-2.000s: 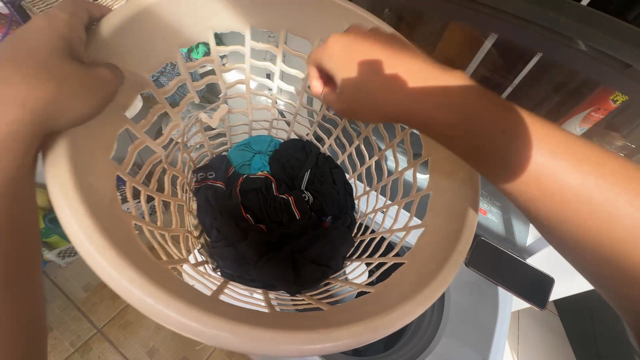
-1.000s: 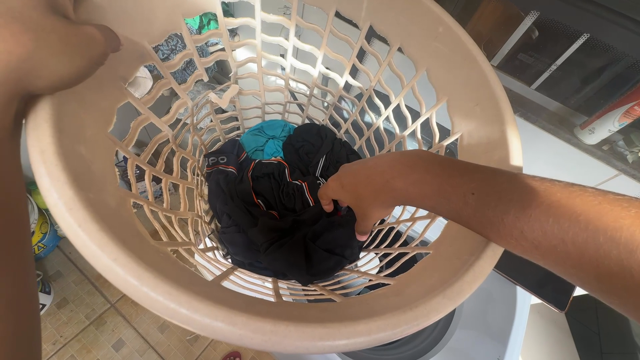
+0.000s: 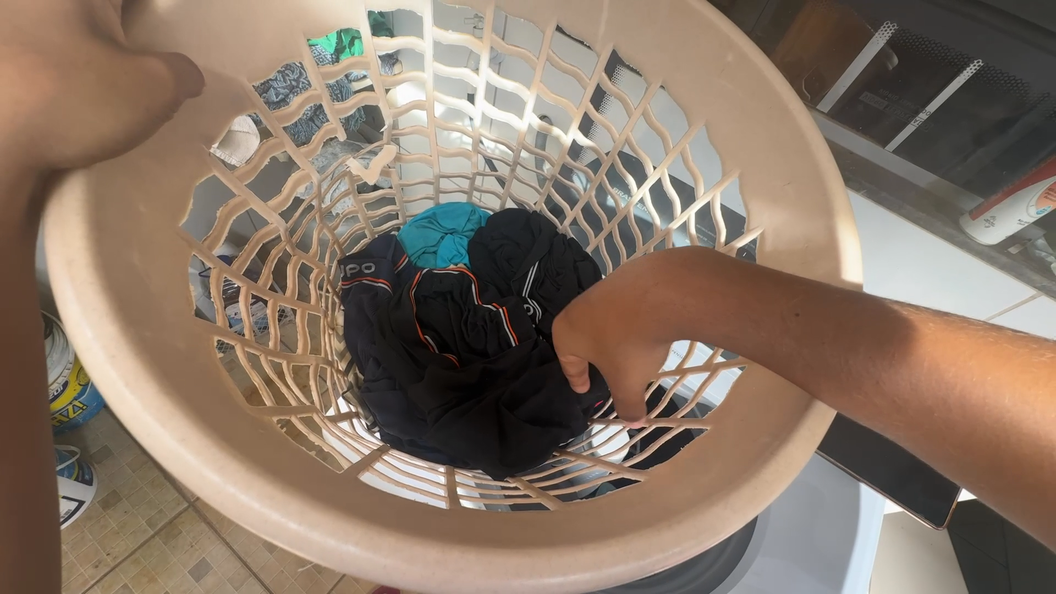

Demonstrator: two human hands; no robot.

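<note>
A beige plastic laundry basket [image 3: 462,544] with latticed walls fills most of the view, tilted toward me. My left hand [image 3: 99,91] grips its rim at the upper left, the fingers mostly out of sight. Inside at the bottom lie crumpled black garments [image 3: 470,371] with orange and white trim, and a teal cloth [image 3: 445,235] behind them. My right hand [image 3: 619,330] reaches in over the right rim and touches the right side of the black clothes. Its fingers point down, partly bent; whether they grasp any fabric cannot be made out.
Beneath the basket is a light grey appliance top [image 3: 817,528] with a dark round opening. A smartphone [image 3: 891,470] lies at the right, near a dark microwave oven [image 3: 924,99] and a white and red container [image 3: 1011,206]. Paint-like buckets [image 3: 70,388] stand on the tiled floor at the left.
My right hand was a loose fist above the basket's far right side; it has come down inside onto the dark clothes. My left hand stays on the rim.
</note>
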